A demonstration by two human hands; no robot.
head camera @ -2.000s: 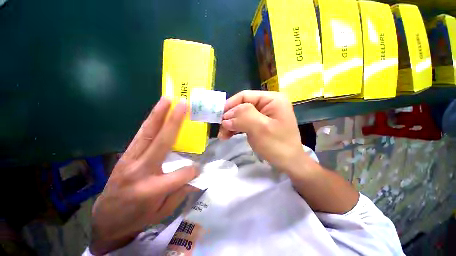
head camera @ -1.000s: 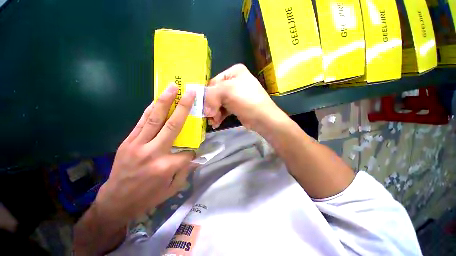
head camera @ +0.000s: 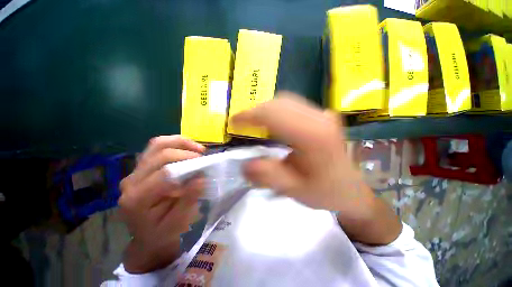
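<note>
A yellow carton (head camera: 205,89) stands on the dark green bench, narrow side up, with black lettering. A second yellow carton (head camera: 256,78) stands close at its right, partly behind my right hand's fingers. My left hand (head camera: 164,182) is closed on a white label strip (head camera: 216,168), folded and curling, below the two cartons. My right hand (head camera: 297,148) is blurred, over the strip's right end and the second carton's lower edge. Whether its fingers grip the strip or touch the carton cannot be told.
Several yellow cartons (head camera: 356,59) stand in a row at the right of the bench (head camera: 101,106), with more at the top right. Below the bench edge are a blue stool (head camera: 87,188) at left and a red stool (head camera: 457,160) at right.
The small label is no longer seen between my right fingers. A second carton now stands beside the first, and the right row has shifted. My left hand is off the carton, holding the strip up.
</note>
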